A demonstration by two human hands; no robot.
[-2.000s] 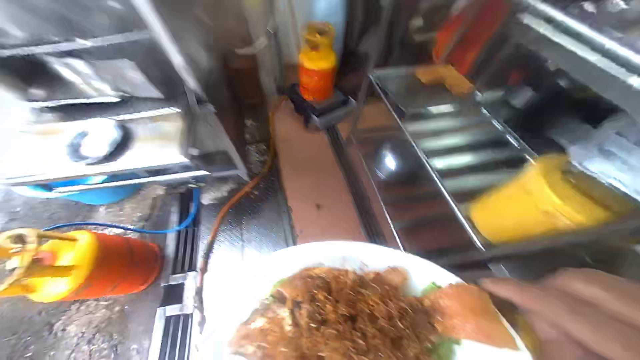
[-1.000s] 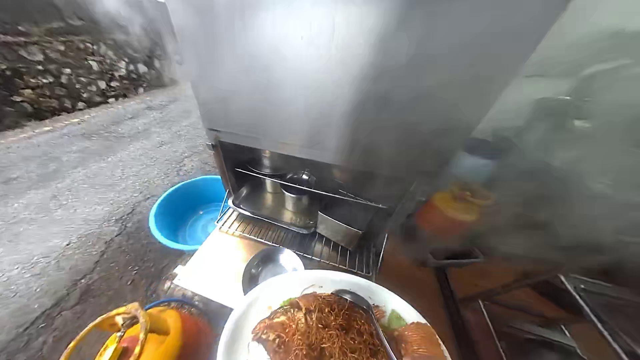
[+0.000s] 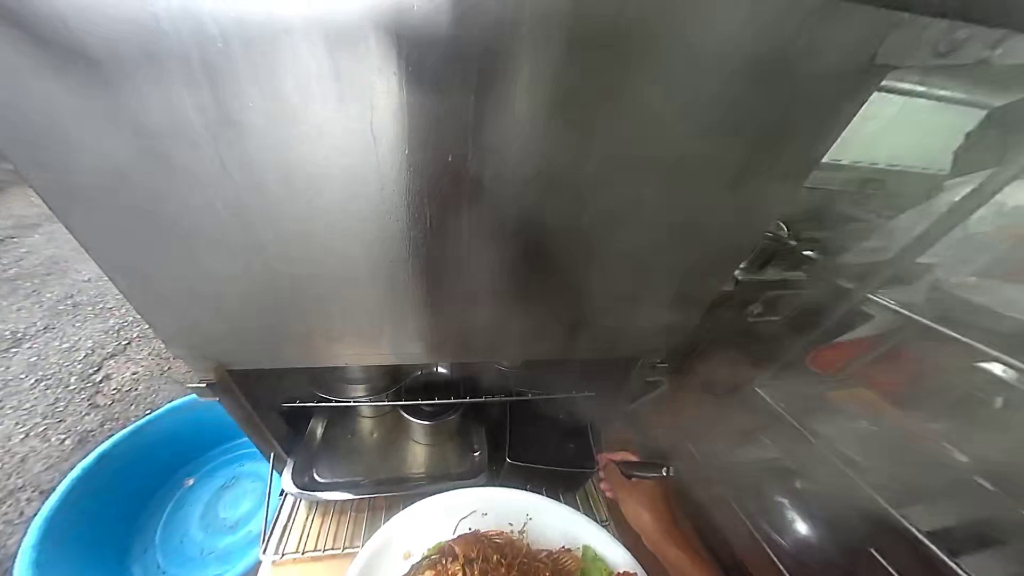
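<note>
My right hand [image 3: 636, 492] reaches up from the lower right, fingers curled around a dark handle [image 3: 646, 470]; what the handle belongs to cannot be told. The hand is beside a dark rectangular pan [image 3: 550, 436] on the rack, right of the plate. A white plate [image 3: 472, 502] at the bottom edge holds a heap of brown fried shreds [image 3: 504, 556] with green leaf [image 3: 594, 562] at its side. The plate's lower part is cut off by the frame. My left hand is not in view.
A large steel panel [image 3: 360, 184] fills the upper middle. Below it, a wire rack [image 3: 320, 528] bears a steel tray [image 3: 384, 456] and metal pots [image 3: 432, 420]. A blue plastic basin [image 3: 200, 496] stands at the left. Steam blurs metal shelving [image 3: 872, 496] at the right.
My right hand, out of view one second ago, now shows right of the plate, holding a dark handle. The spoon seen on the plate then is not visible there now. The view has moved closer to the panel.
</note>
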